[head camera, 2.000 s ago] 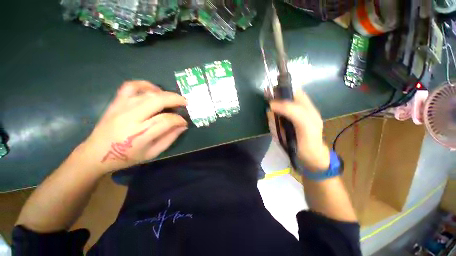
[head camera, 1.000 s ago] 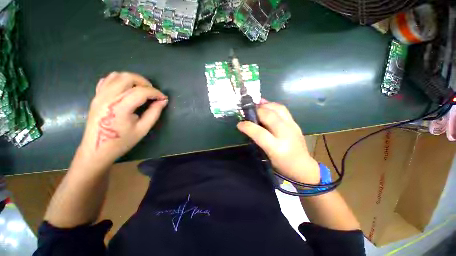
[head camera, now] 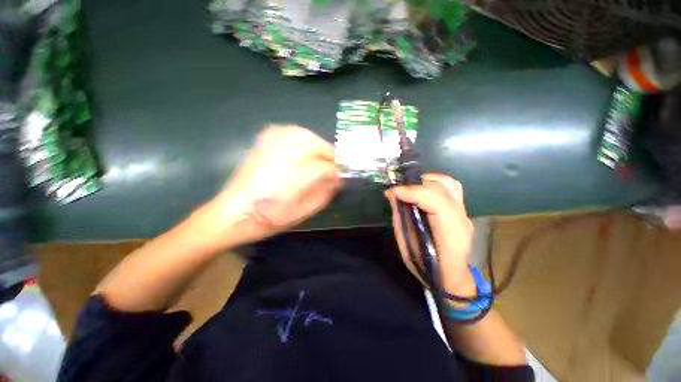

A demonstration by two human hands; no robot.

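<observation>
Two green and white circuit boards [head camera: 357, 145] lie side by side on the dark green mat [head camera: 172, 97] in front of me. My right hand [head camera: 440, 224] holds the soldering iron [head camera: 411, 173], and its metal tip lies over the right-hand board in the view. My left hand [head camera: 287, 183] is blurred, with its fingertips at the left edge of the boards. Its fingers are bent together. I cannot tell whether it touches a board or pinches a small part.
A heap of boards [head camera: 328, 37] lies at the top, another heap [head camera: 60, 134] at the left. A single board [head camera: 618, 127] lies at the right below an orange and white roll [head camera: 644, 69]. A fan grille [head camera: 552, 22] is at the top right. A cardboard box [head camera: 552, 276] stands below the bench edge.
My left hand has moved right, up to the boards. The soldering iron stays over the boards in my right hand. The view has shifted left, so more of the left heap shows.
</observation>
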